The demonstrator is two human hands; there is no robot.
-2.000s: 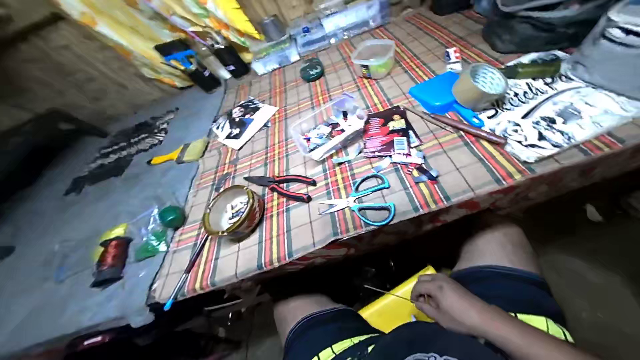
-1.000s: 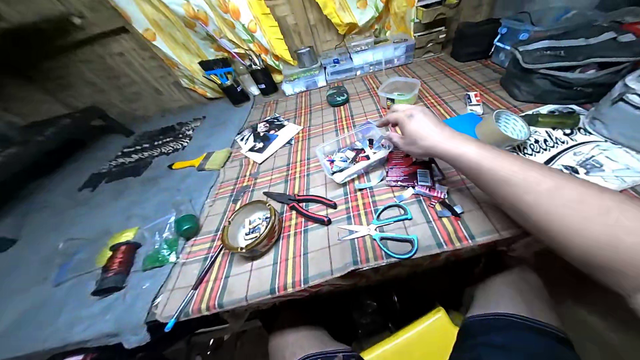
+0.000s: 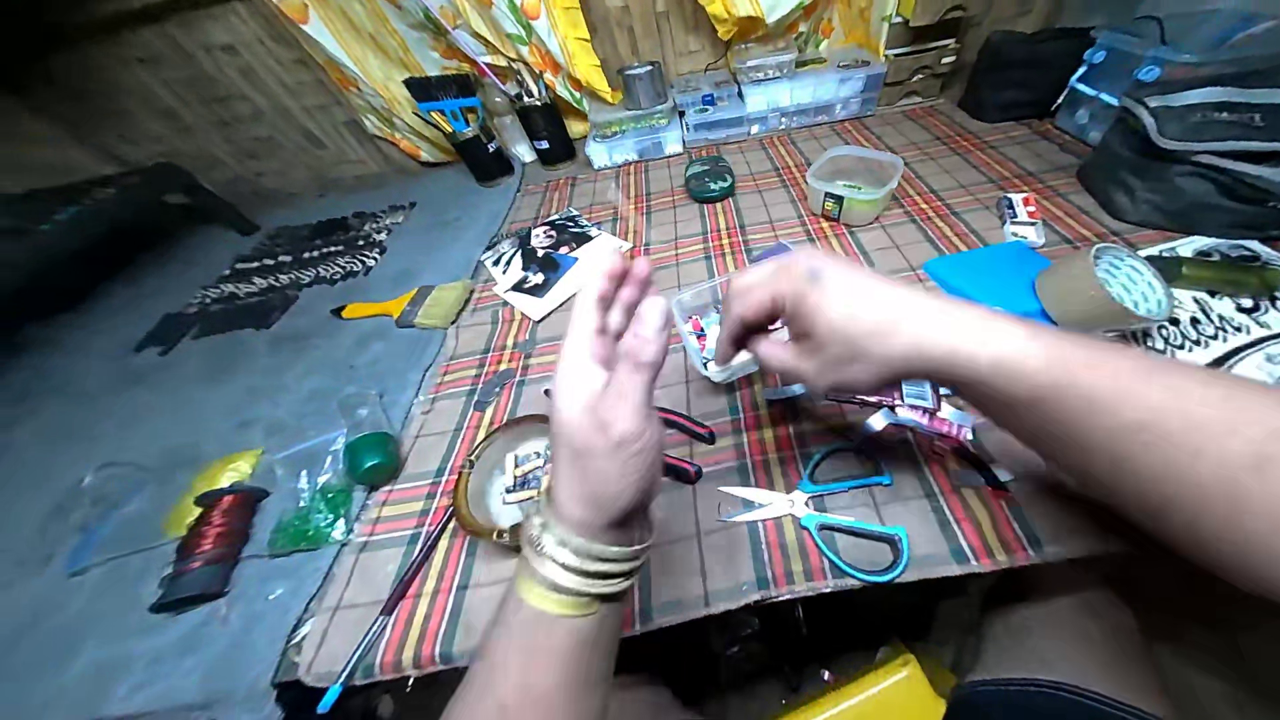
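Observation:
My left hand (image 3: 610, 410), with bangles on its wrist, is raised on edge over the black and red pliers (image 3: 685, 425), fingers extended and nothing seen in it. It stands beside a round brown-rimmed dish (image 3: 480, 490) that holds small pieces. My right hand (image 3: 800, 320) reaches palm down over a clear plastic container (image 3: 715, 370) of small colourful scraps, fingers curled; whether they pinch a scrap is hidden. Below it lie scissors with teal handles (image 3: 815, 510), blades slightly apart. Crumpled dark red wrappers (image 3: 925, 415) lie under my right forearm.
A photo print (image 3: 550, 265), a flat paintbrush (image 3: 420, 305) and a long thin brush (image 3: 390, 600) lie at left, with a spool of copper-coloured wire (image 3: 215, 545). Farther back are a lidless tub (image 3: 855, 185) and organiser boxes (image 3: 740, 105). A tape roll (image 3: 1105, 285) stands right.
My left hand has come into view over the pliers. My right hand, on the lap two seconds ago and then at the container's far edge, is now lower over the container.

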